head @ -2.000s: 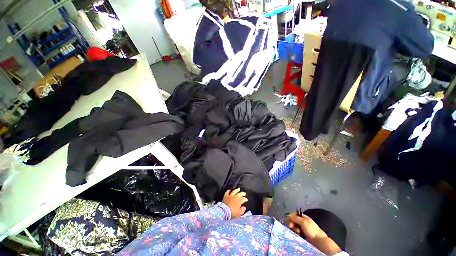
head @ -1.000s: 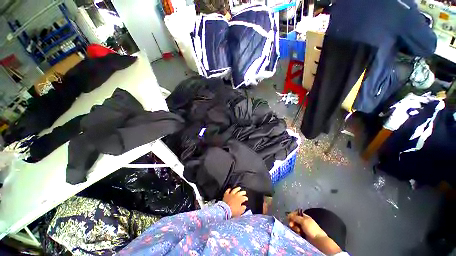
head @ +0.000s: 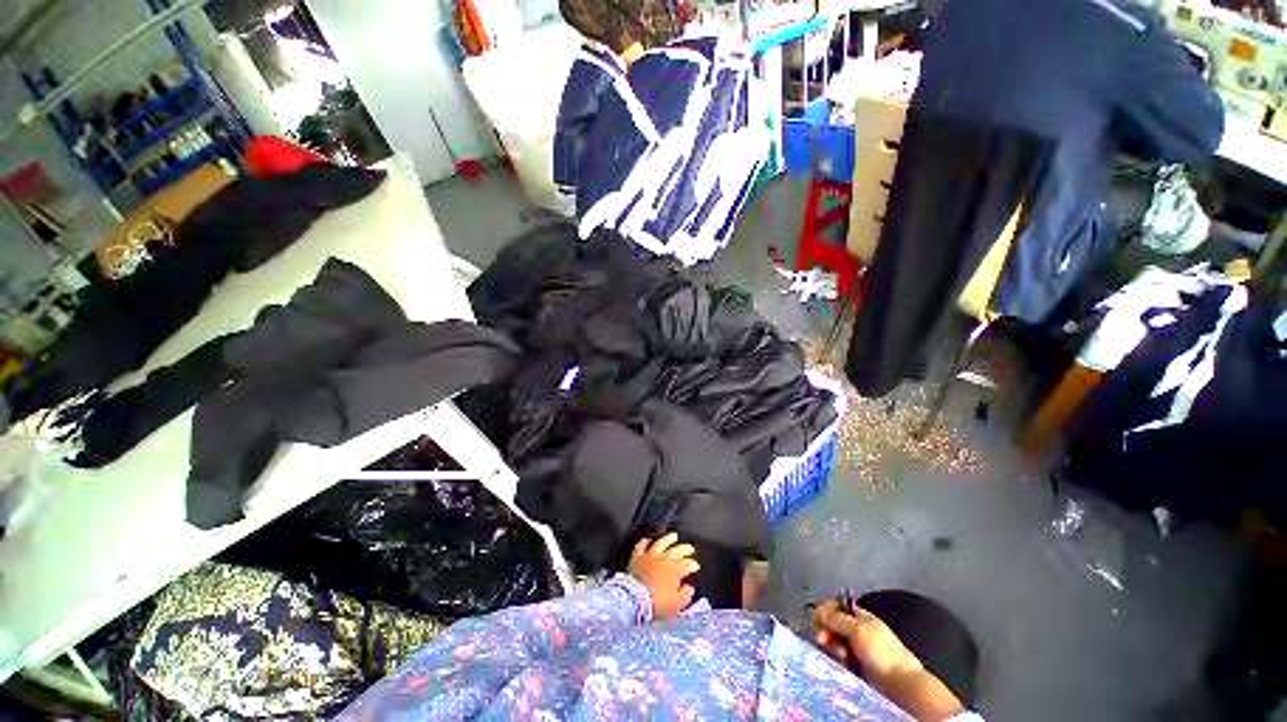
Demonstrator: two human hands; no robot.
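My left hand [head: 663, 574] rests with bent fingers on black cloth at my lap, at the near end of a big crumpled pile of black garments [head: 635, 367]. Whether its fingers grip the cloth cannot be told. My right hand [head: 855, 638] is curled round a small dark tool [head: 847, 602], probably thread snips, mostly hidden by the fingers. It is held low to the right, beside a black round item [head: 925, 638]. A blue crate [head: 800, 480] with a white rim shows under the pile.
A pale table [head: 99, 564] on the left bears black garments [head: 325, 374]. Black plastic bags [head: 409, 529] and patterned cloth [head: 254, 635] lie beneath. Ahead, a person holds navy panels [head: 663, 141] with white edges. A person in dark clothes [head: 1052, 85] is at right, near a red stool [head: 826, 233].
The navy panels ahead were spread open and lifted a second ago and now hang lower and folded together. My hands have barely moved.
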